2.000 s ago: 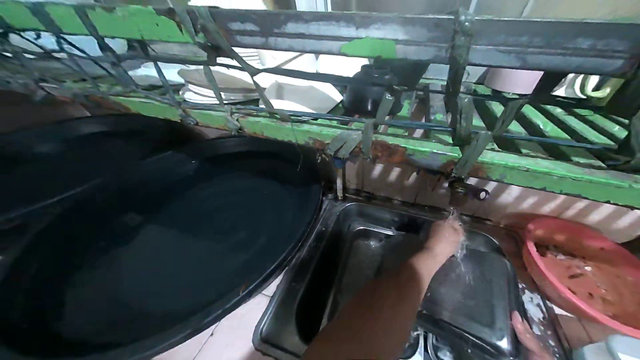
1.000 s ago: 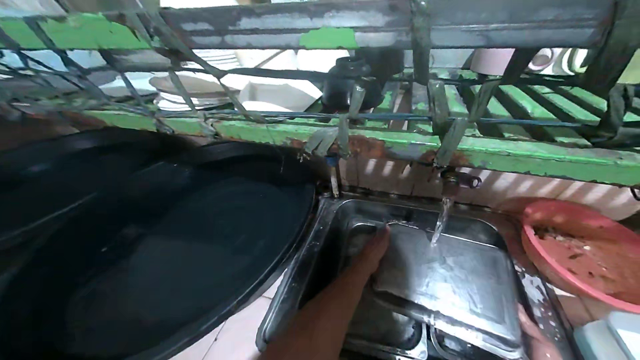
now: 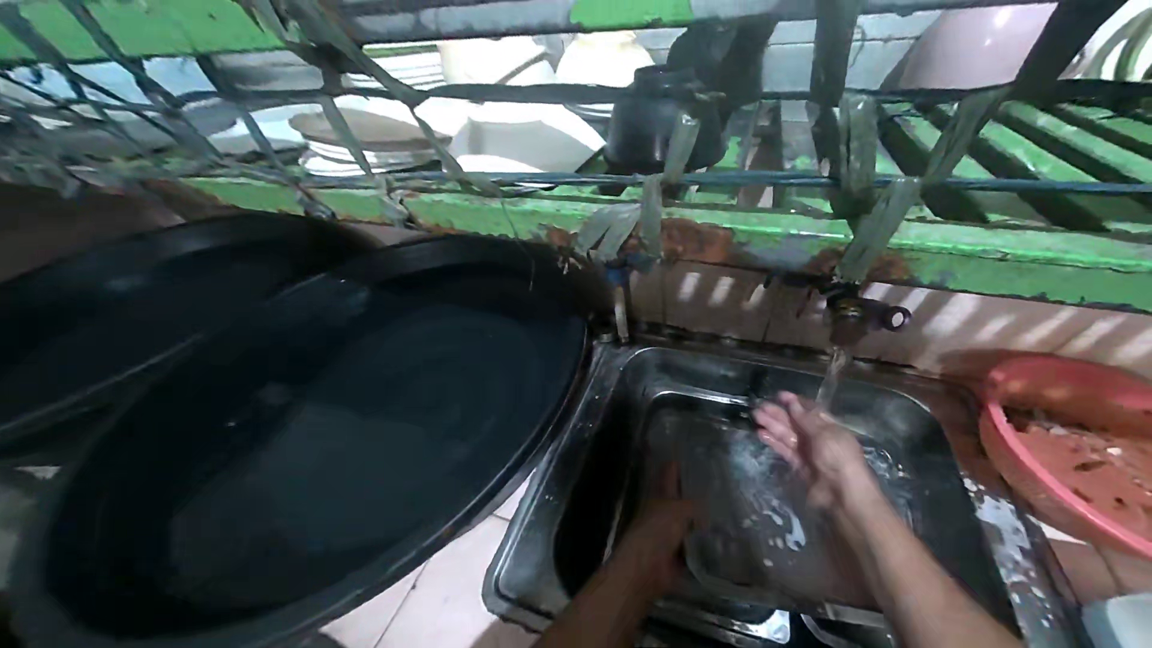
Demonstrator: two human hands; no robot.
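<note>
A metal tray [image 3: 765, 531] lies tilted in the stainless steel sink [image 3: 540, 540], wet and partly covered by my arms. My left hand [image 3: 666, 522] is at the tray's left side, blurred and in shadow, so its grip cannot be made out. Just below the faucet [image 3: 855, 315], my right hand [image 3: 810, 445] is over the tray with its fingers apart and nothing held. A stream of water [image 3: 832, 376] falls beside its fingers. Another metal pan [image 3: 702, 400] shows beneath the tray.
Large black basins [image 3: 360, 450] stand left of the sink. A red plastic basin [image 3: 1035, 450] with food scraps is on the right. Above, a green slatted rack [image 3: 504, 214] holds white plates [image 3: 369, 153], bowls and a black pot [image 3: 661, 121], with strips of material tied along it.
My right hand has come from the tray's right edge to the area under the faucet. My left hand has moved down from the tray's upper side to its left.
</note>
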